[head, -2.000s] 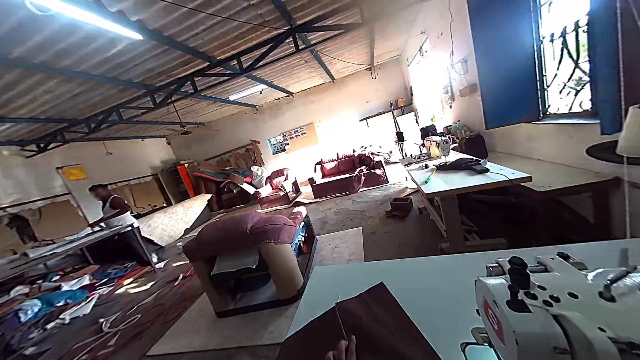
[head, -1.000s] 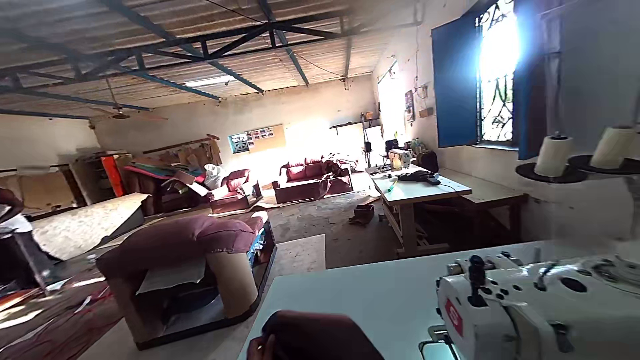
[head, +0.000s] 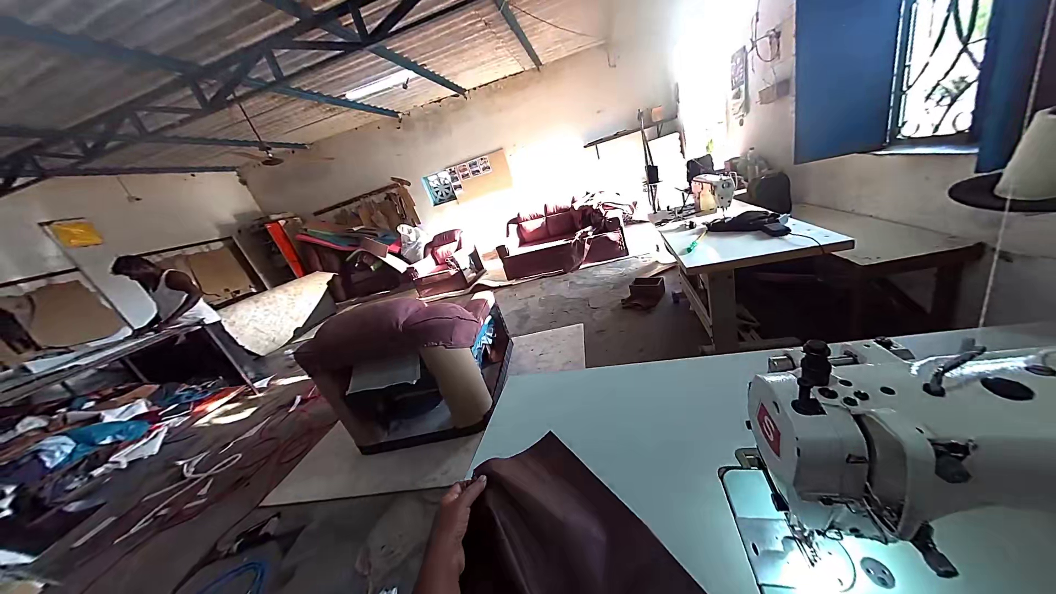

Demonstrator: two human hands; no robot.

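My left hand (head: 452,528), at the bottom centre, grips the upper left edge of a dark maroon leather-like sheet (head: 569,520) between thumb and fingers. The sheet lies partly over the white table top (head: 610,412), with one corner pointing away from me. To its right stands a white industrial sewing machine (head: 874,445), its lamp lighting the needle area and metal plate. No part of the sheet reaches the needle in view. My right hand is out of view.
Beyond the table stands a partly upholstered maroon armchair (head: 396,330). A second sewing table (head: 759,243) is at the right, by the window. Maroon sofas (head: 561,239) stand at the back. A person (head: 177,297) leans over a long table at the left; fabric scraps (head: 107,433) litter the floor.
The sheet, bunched near the bottom edge one second ago, is now spread wider with its corner raised into view, and my left hand shows more. The view has swung left.
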